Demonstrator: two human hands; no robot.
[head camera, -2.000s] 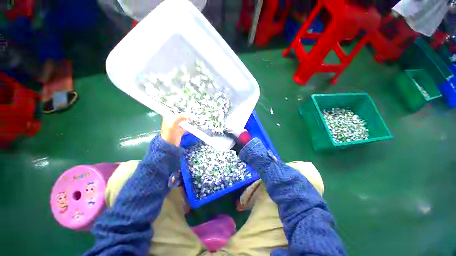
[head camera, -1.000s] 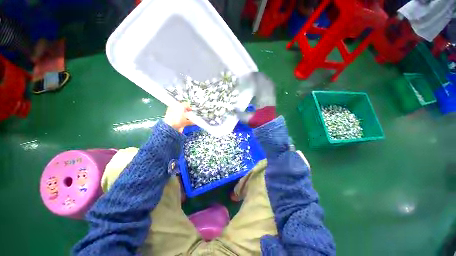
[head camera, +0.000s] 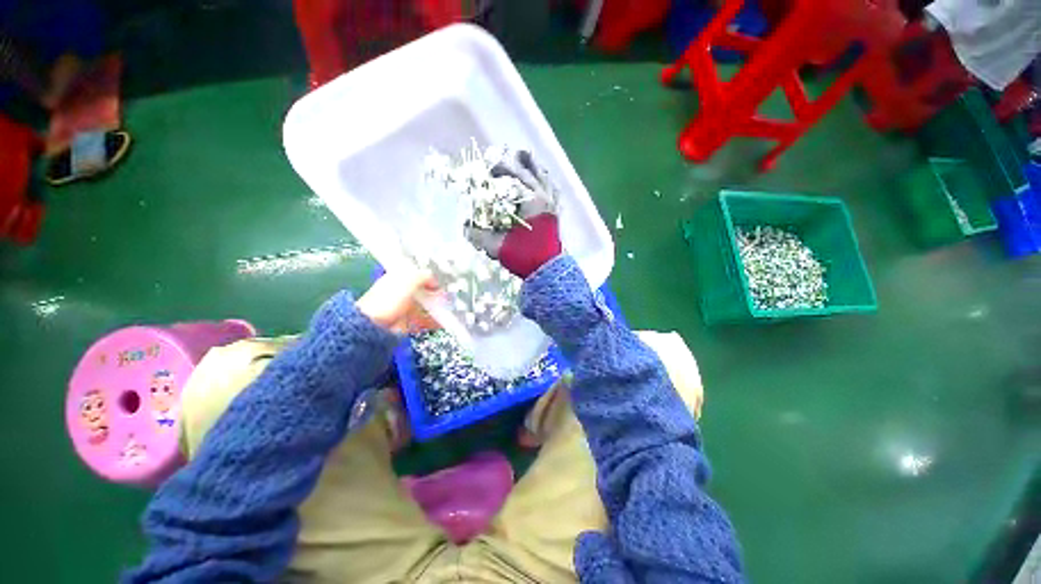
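A white tub (head camera: 368, 196) is tilted toward me above the blue crate (head camera: 477, 415), partly covering it. Small white and greenish plastic pieces (head camera: 477, 288) lie at the tub's near end. My left hand (head camera: 397, 301), bare, grips the tub's near left rim. My right hand (head camera: 521, 208), in a grey glove with a dark red cuff, is inside the tub with a handful of pieces (head camera: 493, 196) held palm up, thin sticks poking out. The blue crate holds a heap of similar pieces.
A pink stool (head camera: 130, 402) stands at my left leg. A green crate (head camera: 799, 310) with similar pieces stands on the floor to the right, another green crate (head camera: 959, 203) farther off. Red stools (head camera: 776, 91) are at the back. A person's foot in a sandal (head camera: 89, 153) shows at upper left.
My right hand has moved from the tub's near right rim into the tub and has taken up a handful of pieces. The tub sits slightly lower and less of the blue crate shows.
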